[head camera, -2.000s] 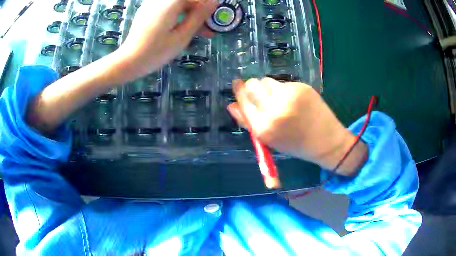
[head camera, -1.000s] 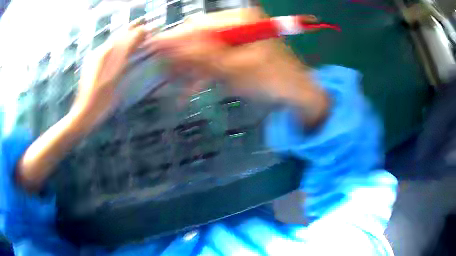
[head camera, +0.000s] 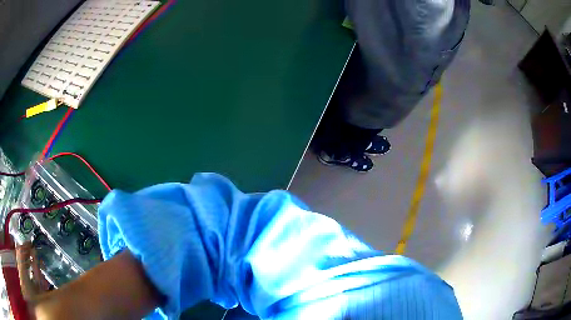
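Note:
My right hand (head camera: 84, 290) is at the lower left edge, partly cut off, below a light blue sleeve. It holds the red test probe (head camera: 12, 287) with its white band; the fingertips are hardly visible. A dark red lead (head camera: 59, 204) runs from the probe across the clear tray (head camera: 59, 178). Several round black speaker units (head camera: 67, 225) stand in the tray's pockets beside the hand. My left hand is out of the picture.
A white grid panel (head camera: 94, 47) lies at the upper left of the green mat (head camera: 231, 81), with a yellow clip (head camera: 41, 109) and red and blue wires (head camera: 55, 134). A person in grey (head camera: 401, 69) stands at the bench edge. A blue stool (head camera: 556, 200) is far right.
The view has swung to the right. The tray has shifted to the lower left, my left hand has left the picture, and the panel, standing person and floor have come into view. The probe is still in my right hand.

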